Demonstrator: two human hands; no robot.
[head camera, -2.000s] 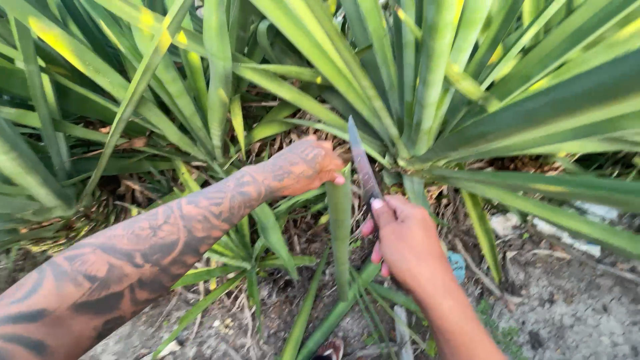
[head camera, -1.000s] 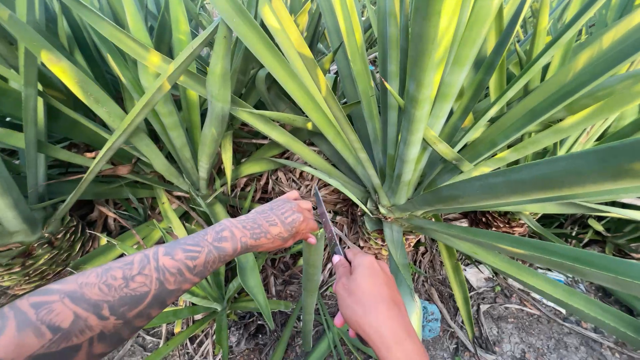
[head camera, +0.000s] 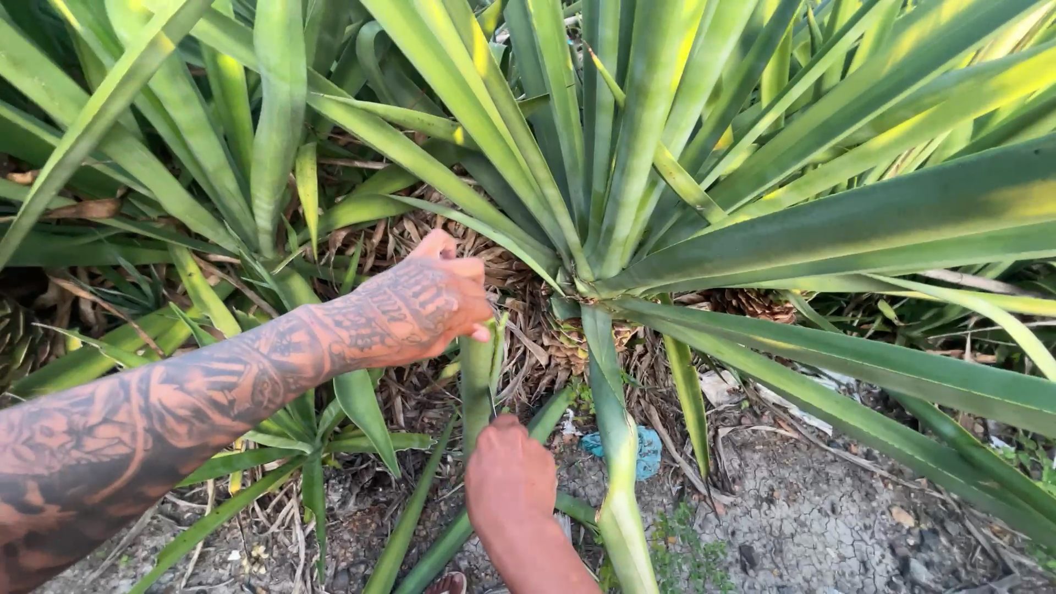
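My left hand (head camera: 450, 297), on a tattooed arm, is closed around the upper end of a green agave-like leaf (head camera: 476, 375) that hangs down below it. Lower and slightly to the right, my right hand (head camera: 510, 466) is a closed fist beside the same leaf. The knife is mostly hidden by this fist; only a thin sliver near the knuckles may be its blade. Right of both hands stands a large rosette plant (head camera: 590, 285) with long stiff leaves, and a pale, bent leaf (head camera: 623, 495) hangs from its base.
More spiky plants (head camera: 276, 124) crowd the left and back. A smaller plant (head camera: 313, 445) grows under my left forearm. Dry leaf litter (head camera: 528, 346) surrounds the bases. Crumpled blue plastic (head camera: 648, 452) lies on cracked soil (head camera: 784, 503). Part of a foot (head camera: 448, 584) shows at the bottom edge.
My right hand has moved down along the hanging leaf, away from my left hand. The knife blade, plain in both earlier frames beside my left hand, is now mostly out of sight.
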